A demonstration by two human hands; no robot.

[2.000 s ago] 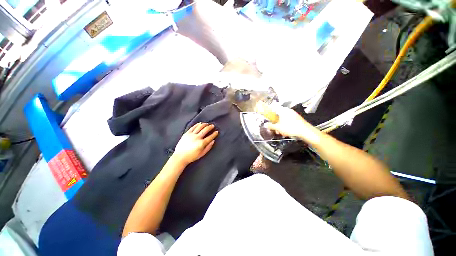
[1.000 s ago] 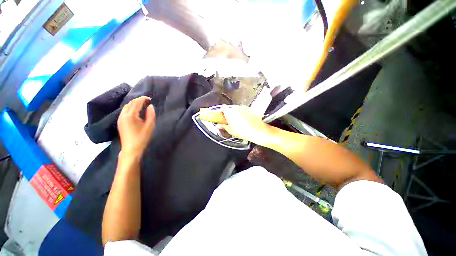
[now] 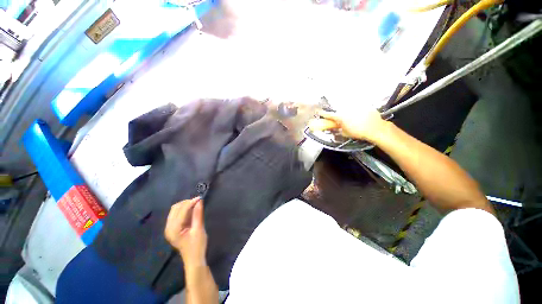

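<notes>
A dark grey suit jacket (image 3: 249,172) lies buttoned side up on the navy padded board (image 3: 89,276). My left hand (image 3: 187,228) is at the jacket's front edge, thumb and fingertips pinching the edge just below a dark button (image 3: 201,187). My right hand (image 3: 356,126) holds the steam iron (image 3: 336,141) by its yellow handle at the board's right end, beside the jacket's shoulder. The iron is tilted and partly hidden by my hand. A jacket sleeve (image 3: 145,133) lies bunched at the far left.
Blue strips (image 3: 110,80) lie on the white table at the left, one with a red label (image 3: 81,208). A brown-tan patch (image 3: 294,116) is by the jacket's neck. A yellow hose (image 3: 460,27) and a pale line (image 3: 469,68) run at the right. Yellow-black tape (image 3: 410,225) marks the floor.
My right hand has moved the iron right, off the jacket. My left hand has come down from near the sleeve to the front edge by the button. The view has shifted.
</notes>
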